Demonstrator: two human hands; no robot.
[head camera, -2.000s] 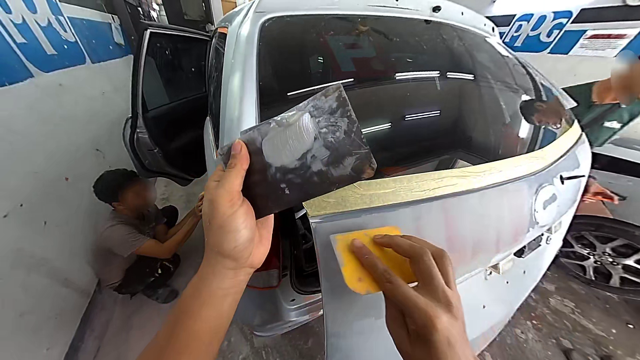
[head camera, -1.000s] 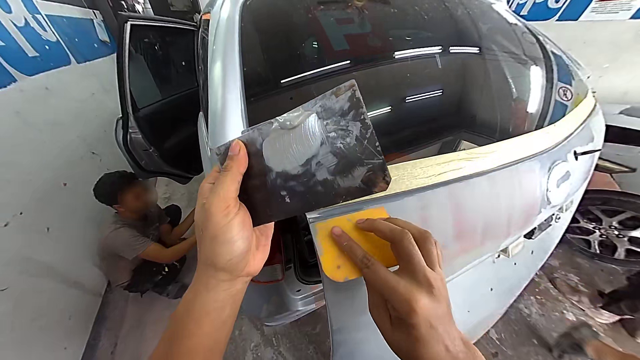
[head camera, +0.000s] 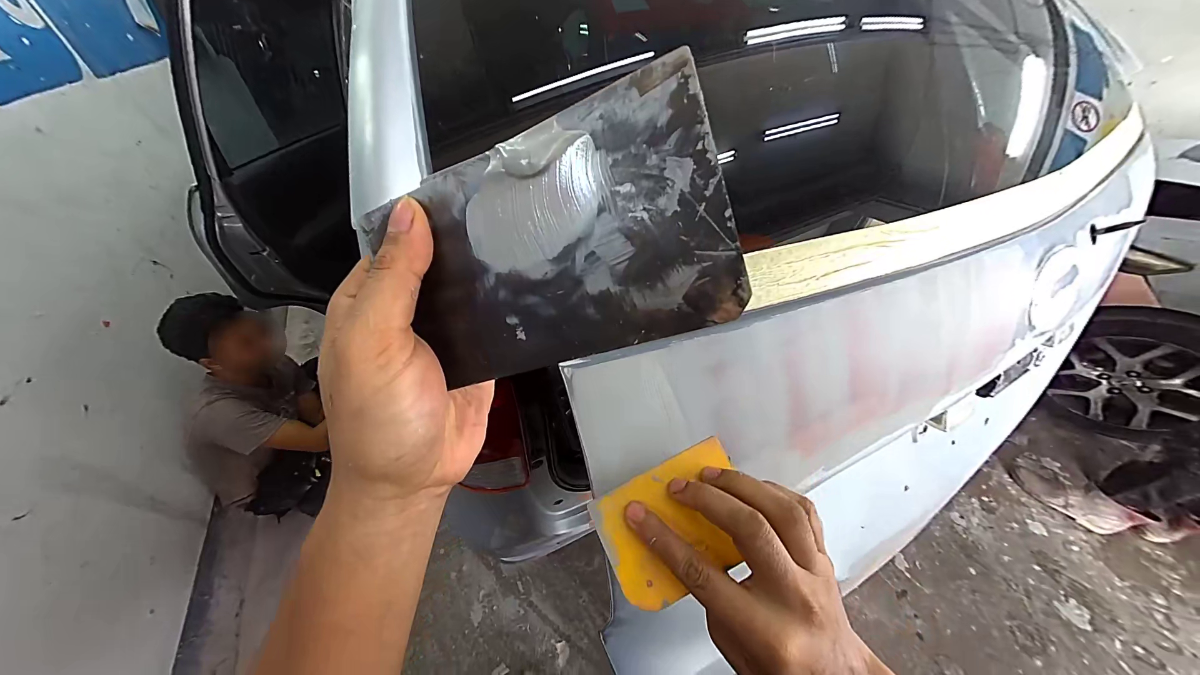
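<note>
My left hand (head camera: 403, 366) holds up a dark flat mixing board (head camera: 656, 234), thumb on its near corner. A mound of grey body filler (head camera: 534, 202) is spread on it, among dried smears. Below and to the right, my right hand (head camera: 741, 553) grips a yellow plastic spreader (head camera: 666, 525), its fingers laid flat across the face. The spreader lies against or just over the left edge of the car's tailgate (head camera: 750, 394); contact cannot be told. The panel is dull grey with reddish patches. Masking tape (head camera: 872, 248) runs along the base of the rear window (head camera: 891, 112).
A co-worker (head camera: 244, 403) crouches at the left by the white wall (head camera: 84, 375), near an open car door (head camera: 272, 141). A tail light (head camera: 497, 441) shows behind the tailgate edge. At the right are a wheel (head camera: 1130, 375) and part of another car.
My right hand has moved the spreader down along the left edge of the tailgate. The board stays in my left hand. The person seen at the right two seconds ago is out of view.
</note>
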